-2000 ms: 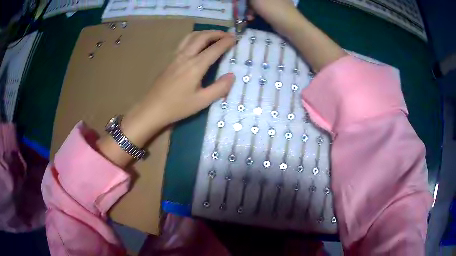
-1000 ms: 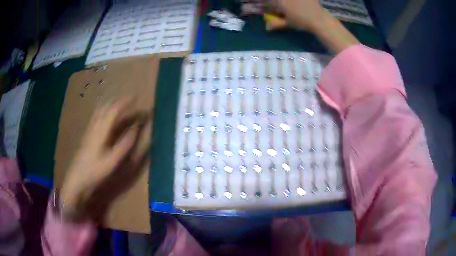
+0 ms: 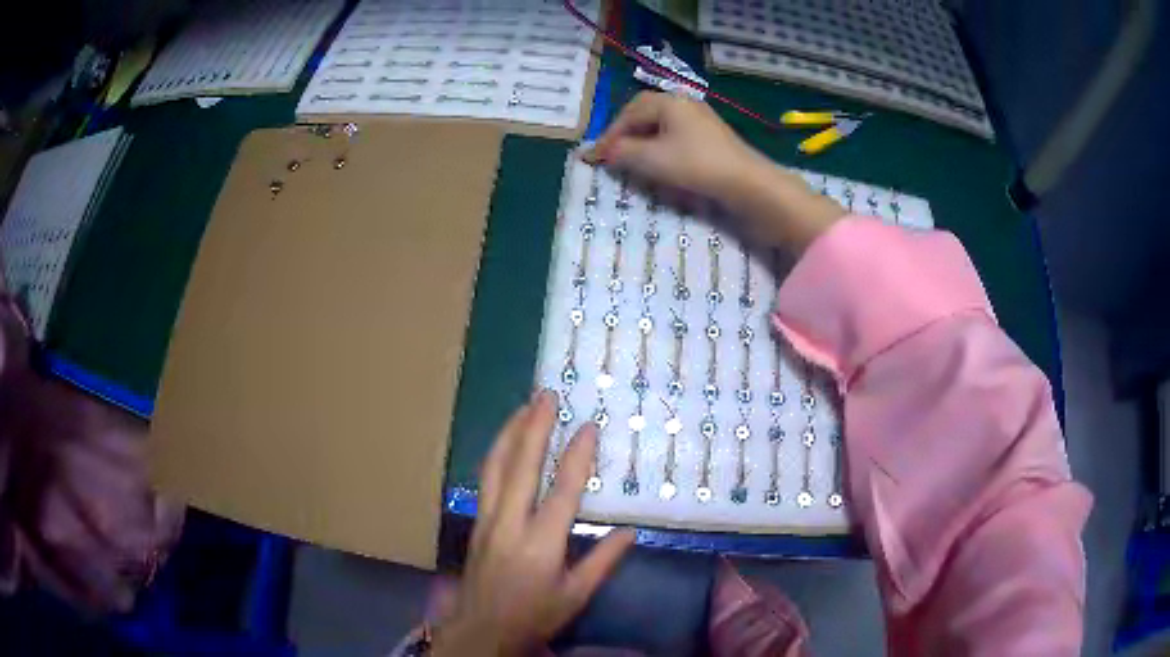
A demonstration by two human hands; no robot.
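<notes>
A white foam tray lies on the green mat in front of me, with rows of flex assemblies, each two silvery discs joined by a thin tan strip. My right hand reaches over the tray, thumb and fingers pinched together at its top left corner. Whether a part is between the fingertips is too small to tell. My left hand is at the tray's lower left corner, fingers spread and empty, with fingertips over the lowest row. My right forearm and sleeve hide part of the tray's right side.
Brown cardboard lies left, with several loose parts near its top. Yellow-handled cutters, a red cable and a crumpled white wrapper are behind the tray. More trays stand further back. A neighbour's pink sleeve shows left.
My right hand has moved from the yellow-handled tool to the tray's top left corner; the cutters now lie on the mat. My left hand has moved from over the cardboard to the tray's lower edge.
</notes>
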